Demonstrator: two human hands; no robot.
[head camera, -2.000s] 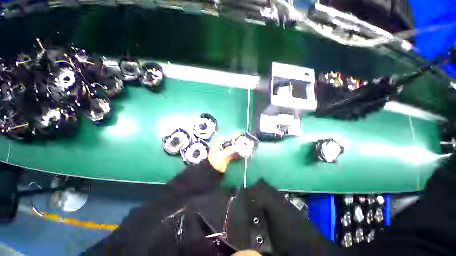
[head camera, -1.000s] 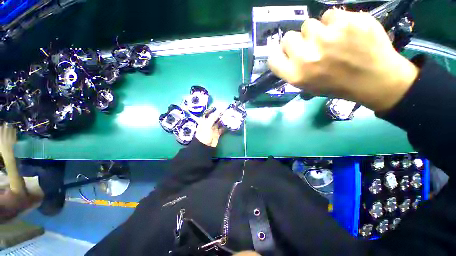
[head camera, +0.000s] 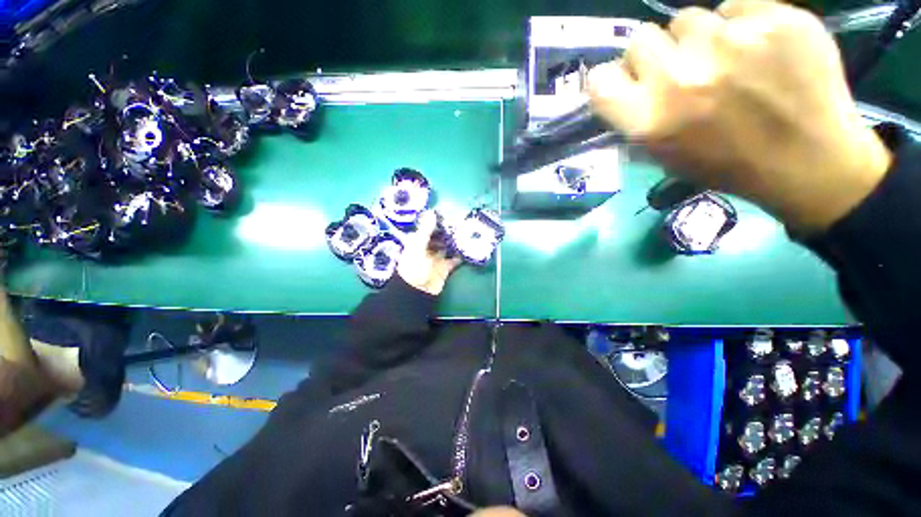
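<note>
My left hand (head camera: 428, 259) holds a round housing unit (head camera: 475, 236) with a silver-white top at the pale line on the green mat. My right hand (head camera: 742, 106) is large in view at the upper right, closed around a black screwdriver (head camera: 566, 133). The screwdriver's blurred nose points left and down, above and slightly right of the held unit, apart from it. Three similar units (head camera: 379, 259) sit close together just left of my left hand. Another unit (head camera: 700, 223) sits on the mat below my right hand. Screws are too small to tell.
The grey-white screw feeder (head camera: 545, 76) stands behind the screwdriver, partly hidden. A dark pile of wired units (head camera: 136, 207) covers the bench's left end. A blue crate (head camera: 695, 409) of silver parts is below the bench at right. Another person's arm (head camera: 40, 364) shows at the left edge.
My right hand came into view holding the screwdriver, which reached the held unit's edge one second ago. Its nose is now lifted off. My left hand keeps hold of the unit.
</note>
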